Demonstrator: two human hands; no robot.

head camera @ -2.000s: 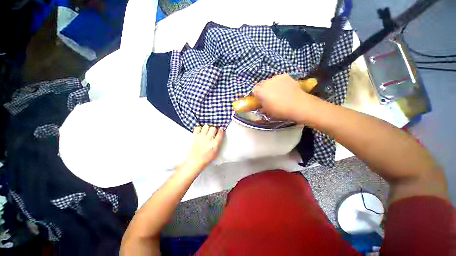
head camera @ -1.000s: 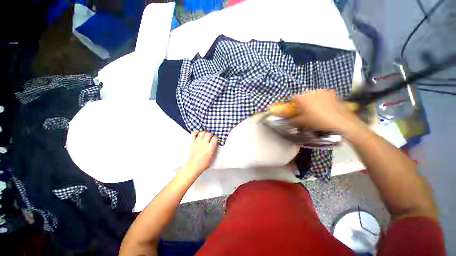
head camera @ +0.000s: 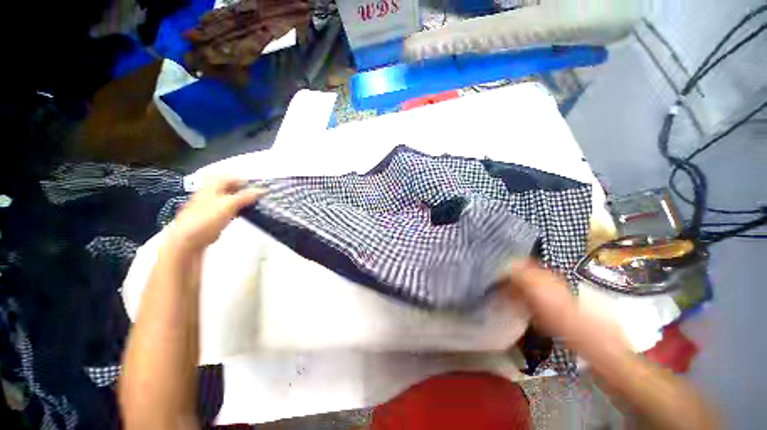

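A black-and-white checked garment piece [head camera: 370, 214] with a dark panel along its near edge is lifted and stretched over the white board. My left hand [head camera: 206, 214] grips its far left corner. My right hand [head camera: 526, 290], blurred, is at its near right edge with the cloth at the fingertips. More of the check cloth lies on the board at the right. The steam iron [head camera: 643, 262], with a silver body and orange-yellow handle, stands at the board's right end, out of my hands.
The white padded ironing board [head camera: 311, 315] has a narrow white arm [head camera: 304, 117] at the back left. A dark garment pile [head camera: 76, 269] lies left. Blue trays [head camera: 479, 74] are behind. Black cables [head camera: 694, 185] hang at right.
My right hand has let go of the iron, now at the right, and moved to the cloth. My left hand has moved left and up with the cloth corner. The view has tilted up.
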